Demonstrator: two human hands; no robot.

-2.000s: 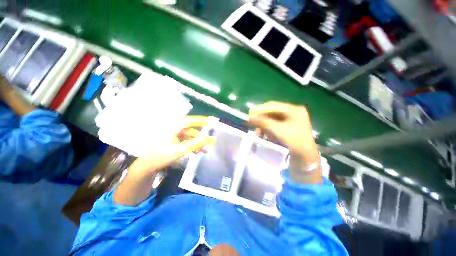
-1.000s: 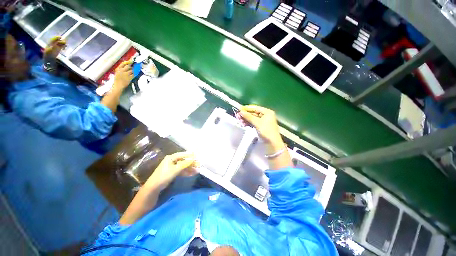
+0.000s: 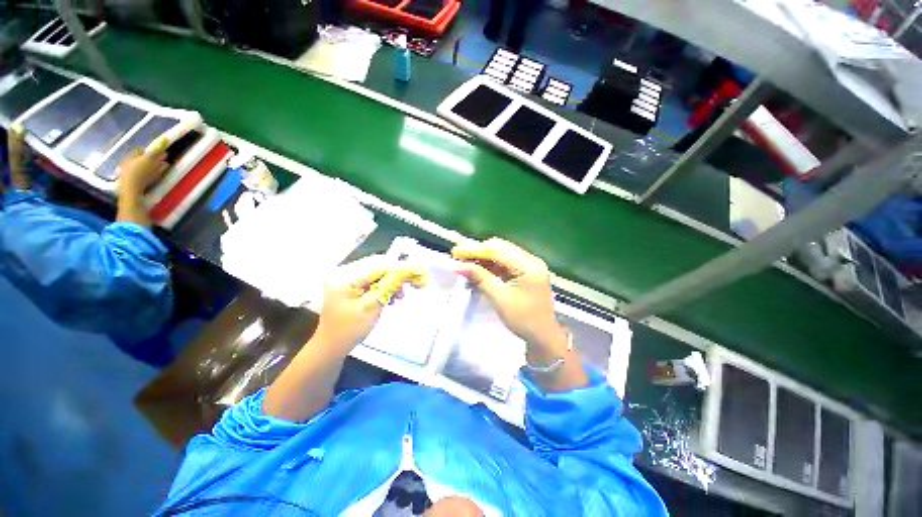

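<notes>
A white three-slot tray (image 3: pixel 518 406) lies in front of me. A dark tablet (image 3: pixel 475 353) with a small white label is in its middle slot. The left slot holds a pale, bright sheet or film-covered tablet (image 3: pixel 409 321). My left hand (image 3: pixel 356 301) and my right hand (image 3: pixel 518 295) are above the tray's far left part, fingertips close together, with yellow finger cots. A small clear, pale film (image 3: pixel 441 271) shows between the fingertips; its exact outline is hard to tell. My right hand partly hides the middle and right slots.
White sheets (image 3: pixel 293 237) lie left of the tray. A brown carton (image 3: pixel 217 353) stands below the bench. Clear scraps (image 3: pixel 675 449) and another tray (image 3: pixel 720 444) lie right. The green conveyor (image 3: pixel 354 141) runs beyond, with a metal post (image 3: pixel 708 146). A neighbour's arm (image 3: pixel 81 252) is at left.
My left hand has moved up from the tray's near edge to meet my right hand. My right hand has come lower and closer to it. The neighbour's hands have moved, and the view has shifted.
</notes>
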